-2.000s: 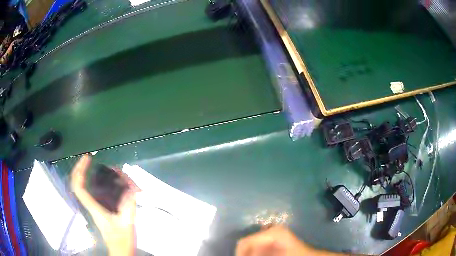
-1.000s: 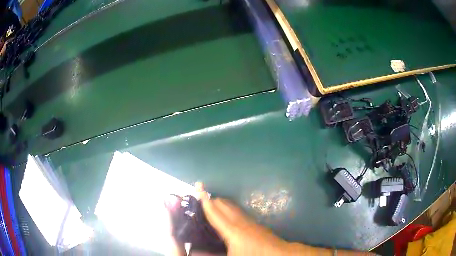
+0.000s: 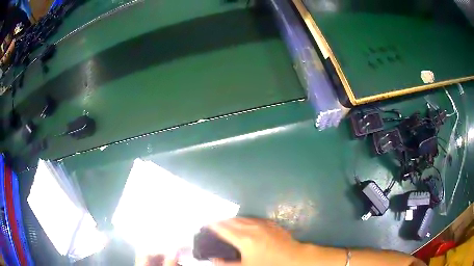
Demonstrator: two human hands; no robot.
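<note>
My right hand (image 3: 265, 240) is at the bottom centre, closed around a black power adapter (image 3: 214, 246) over the bright stack of poly bags (image 3: 161, 202). Only fingertips of my left hand (image 3: 156, 260) show at the bottom edge, beside the adapter and on the glaring bags; whether they grip anything is hard to tell. A second fanned bag stack (image 3: 62, 213) lies to the left. A tangled pile of loose adapters (image 3: 418, 140) with cords lies at the right, with a few separate adapters (image 3: 375, 198) nearer me.
The green conveyor belt (image 3: 197, 67) crosses the upper left with scattered adapters (image 3: 81, 127). A bluish wrapped divider strip (image 3: 312, 78) stands beside the wooden-edged green board (image 3: 405, 52), which bears a small pale lump (image 3: 427, 76). A blue bin (image 3: 11, 223) is at the far left. Clear strips (image 3: 460, 140) lie right of the pile.
Two seconds ago my left hand held a black adapter above the left bags. Now my right hand holds an adapter lower at the centre, and my left hand is mostly out of view.
</note>
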